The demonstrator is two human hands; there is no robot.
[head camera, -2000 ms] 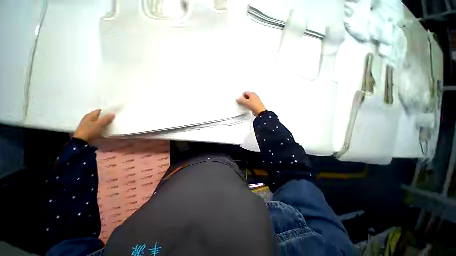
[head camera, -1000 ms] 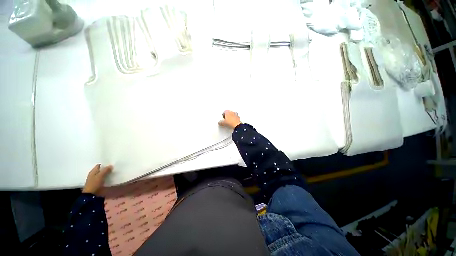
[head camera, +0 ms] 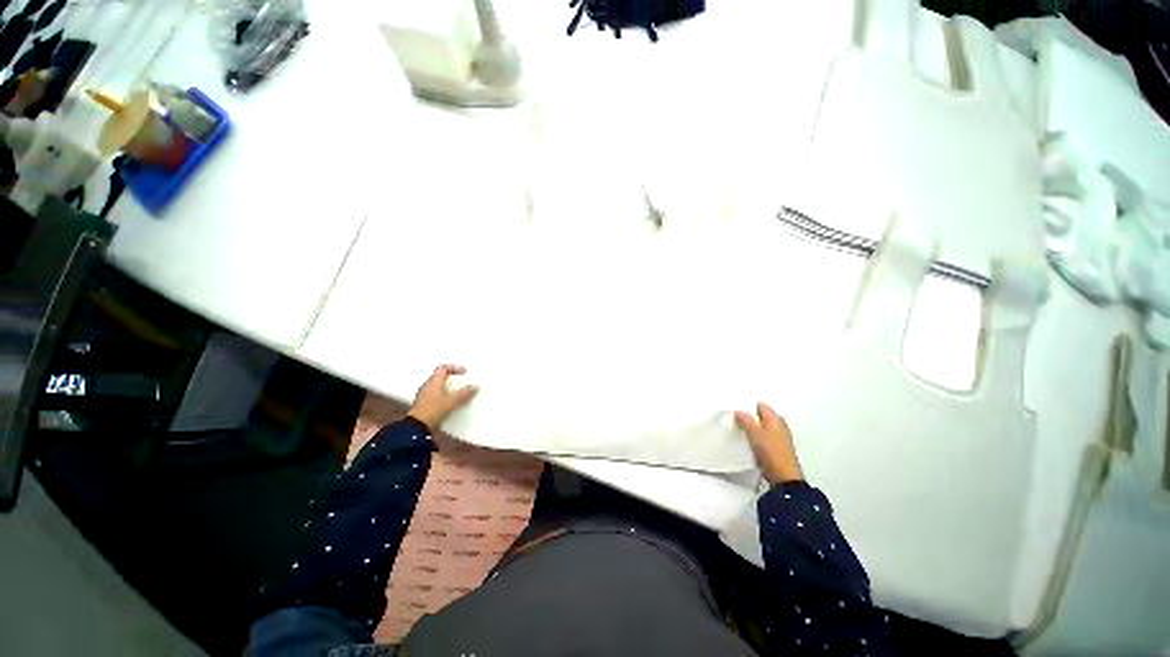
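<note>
An off-white vest piece (head camera: 616, 372) lies on the white worktable in front of me, its hem towards me; glare hides most of its outline. My left hand (head camera: 441, 395) grips its near left corner at the table edge. My right hand (head camera: 767, 443) grips the near right corner, which is lifted a little and bent, with a pale layer showing under it. To the right lies a stack of vest pieces (head camera: 924, 488) with two straps and a U-shaped opening, the straps pointing away.
A whitish spouted container (head camera: 449, 58) and a black bundle (head camera: 638, 10) stand at the far side. A blue tray (head camera: 193, 173) with a cup is at the far left, near a clear plastic bag (head camera: 261, 39). A pink patterned sheet (head camera: 468, 513) hangs below the table edge. Pale crumpled fabric (head camera: 1116, 218) lies far right.
The view has turned left, bringing the blue tray and container in. The layered hem between my hands now shows as a single lifted edge. Both hands remain at the near edge.
</note>
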